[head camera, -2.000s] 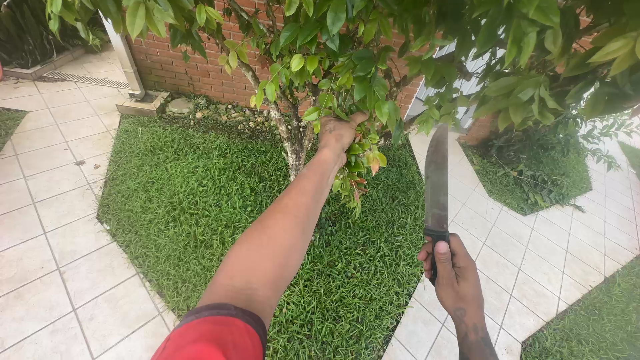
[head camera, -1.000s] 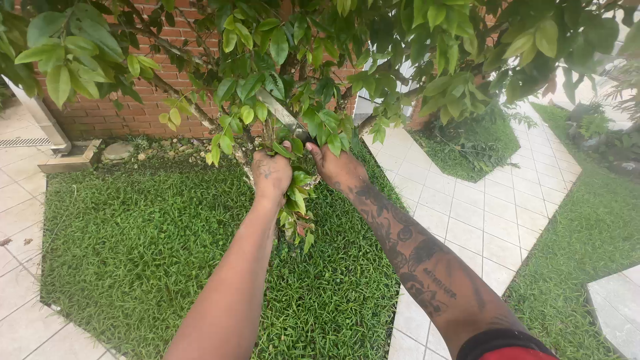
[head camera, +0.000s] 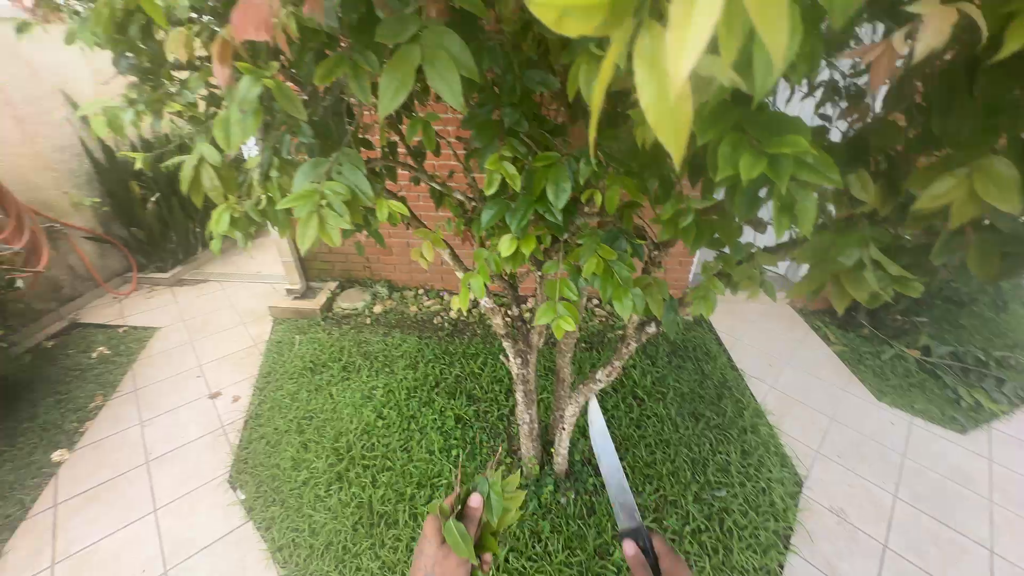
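At the bottom centre, my left hand (head camera: 450, 538) is closed on a small bunch of cut leafy twigs (head camera: 500, 508), with thin stem ends sticking up. To its right, my right hand (head camera: 660, 556) grips the black handle of a large knife (head camera: 614, 464), its blade pointing up and slightly left. Beyond both hands stands a small tree with several pale, mottled trunks (head camera: 524, 400) and green leaves (head camera: 560, 188) spreading across the upper view. The knife tip overlaps the base of the right trunk in the view; whether it touches cannot be told.
Grass (head camera: 344, 424) surrounds the trunks, bordered by light tiled paths (head camera: 192, 432) on the left and right. Behind stands a red brick wall (head camera: 424, 232) with stones at its foot. An orange hose (head camera: 104, 276) hangs at the far left. Low leafy branches reach close overhead.
Both hands have come down from the foliage toward the bottom of the view. Leafy twigs are now in my left hand, apart from the tree. The view has tilted up.
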